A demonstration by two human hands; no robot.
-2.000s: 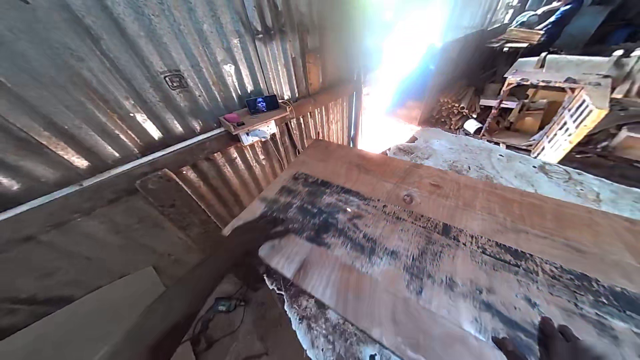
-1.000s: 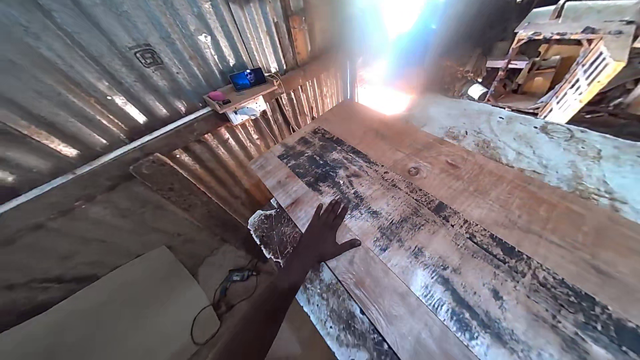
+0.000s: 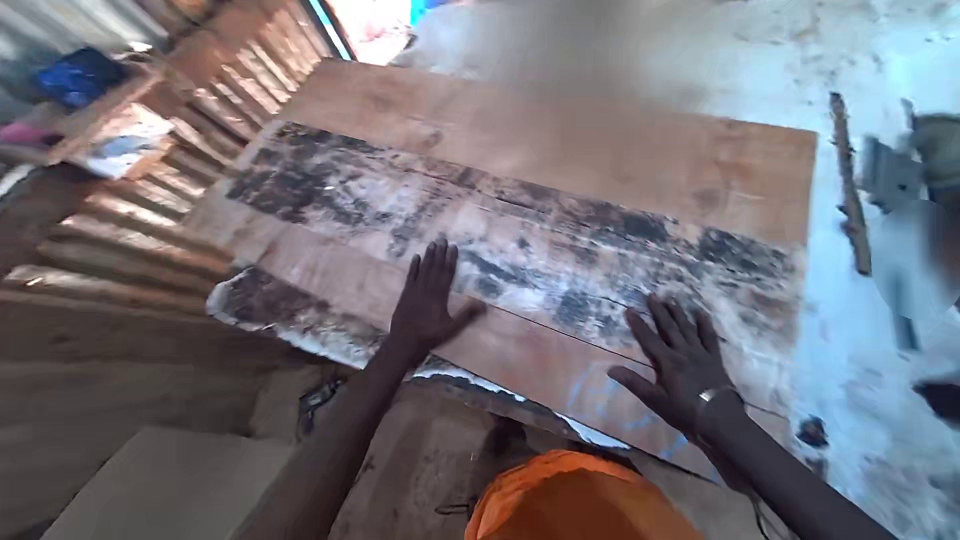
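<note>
A wide wooden panel (image 3: pixel 525 142) with a band of dark, worn patches lies on the worktable. My left hand (image 3: pixel 431 304) rests flat near the panel's front edge, its fingers pointing away from me and the thumb out to the right. Farther right, my right hand (image 3: pixel 675 360) is laid palm down with spread fingers on the pale, stained part, a metal bracelet at the wrist. Neither hand holds anything. Between the hands a thin dark seam runs along the panel, and faint blue marks show beside my right thumb.
The whitish, stained tabletop (image 3: pixel 840 360) shows around the panel. A rough stick (image 3: pixel 850 187) lies right of it, near a blurred grey metal object (image 3: pixel 892 176). A corrugated metal wall (image 3: pixel 135 225) and a small wooden shelf (image 3: pixel 112 112) stand left. A dark corded object (image 3: pixel 319 401) lies below.
My left hand, earlier near the panel's left end, is now farther along its front edge. My right hand, out of view one second ago, is now on the panel. The view has swung right and down.
</note>
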